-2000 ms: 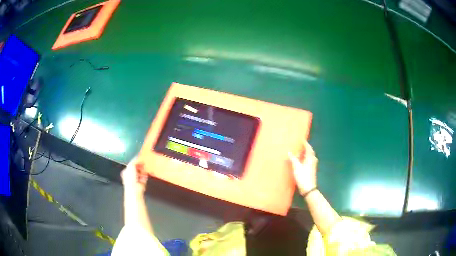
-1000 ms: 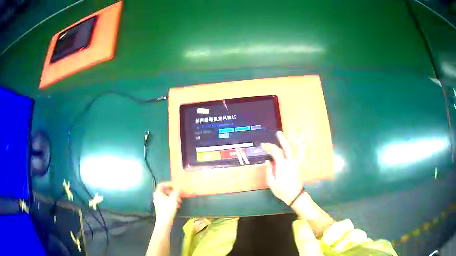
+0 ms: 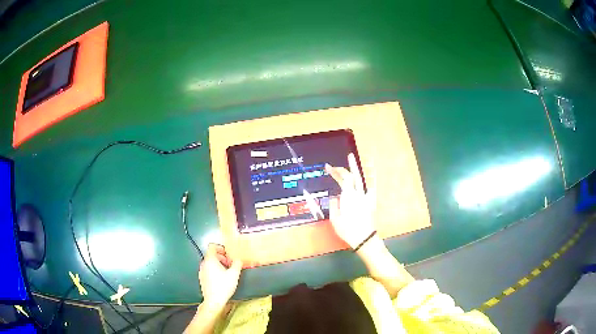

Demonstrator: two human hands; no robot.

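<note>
A black tablet (image 3: 268,196) with a lit screen showing white text, blue lines and yellow and red buttons lies on an orange foam pad (image 3: 398,176) on the green bench. My right hand (image 3: 353,209) is over the tablet's right part, fingers spread, holding nothing. My left hand (image 3: 220,274) is at the pad's near left corner; its fingertips are curled there, and I cannot tell if they grip the pad. One black cord (image 3: 165,152) ends left of the pad's far corner. A second black cord (image 3: 185,222) has its plug end up, left of the pad, and runs towards my left hand.
Another tablet (image 3: 51,78) lies on an orange pad (image 3: 91,78) at the far left. A blue-screened monitor (image 3: 6,228) on a round stand is at the left edge. Pale yellow crosses (image 3: 120,294) lie over cords near the bench edge. A shiny crumpled patch (image 3: 565,112) is at the right.
The pad and tablet have turned squarer to me. My right hand has left the pad's right edge and moved over the screen. My left hand stays by the near left corner.
</note>
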